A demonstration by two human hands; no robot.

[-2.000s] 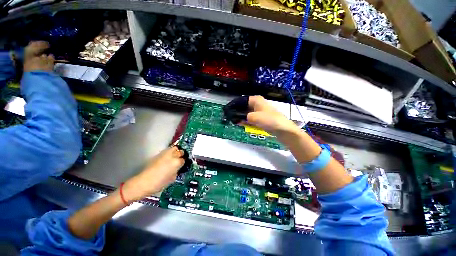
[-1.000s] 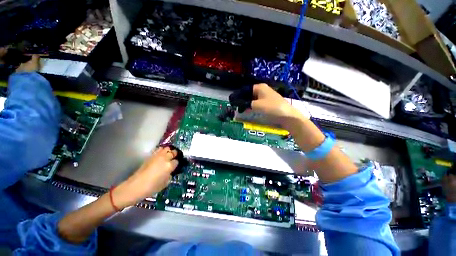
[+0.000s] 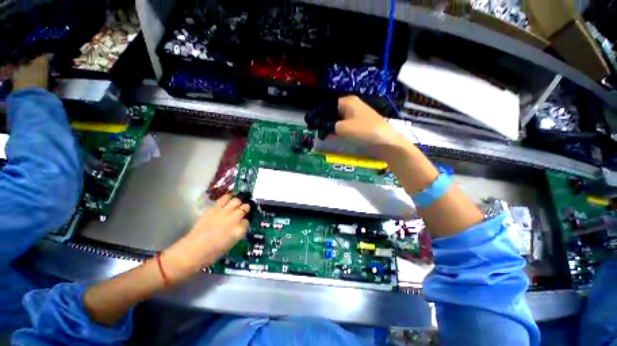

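Observation:
A green circuit board (image 3: 298, 246) lies on the conveyor in front of me, with a long silver-white heatsink (image 3: 325, 192) across it and a yellow strip near its far edge. My left hand (image 3: 220, 226) is at the board's left edge, its fingertips closed around something small and black. My right hand (image 3: 358, 125) is above the board's far part. Its fingers hold a clump of small black components (image 3: 325, 118). One dark part (image 3: 304, 140) stands on the board below that clump. The exact type of the black parts cannot be told.
Bins of red parts (image 3: 283, 70), blue parts (image 3: 353, 79) and silver parts stand on the shelf beyond. A blue coiled cord (image 3: 387, 51) hangs at the right hand. Another person's sleeve (image 3: 39, 149) is at left over a neighbouring board. Packets (image 3: 517, 226) lie right.
Compared with the oldest frame, a dark part now shows on the board under my right hand, where the hand covered before. The view has shifted a little. Both hands stay near the same board spots.

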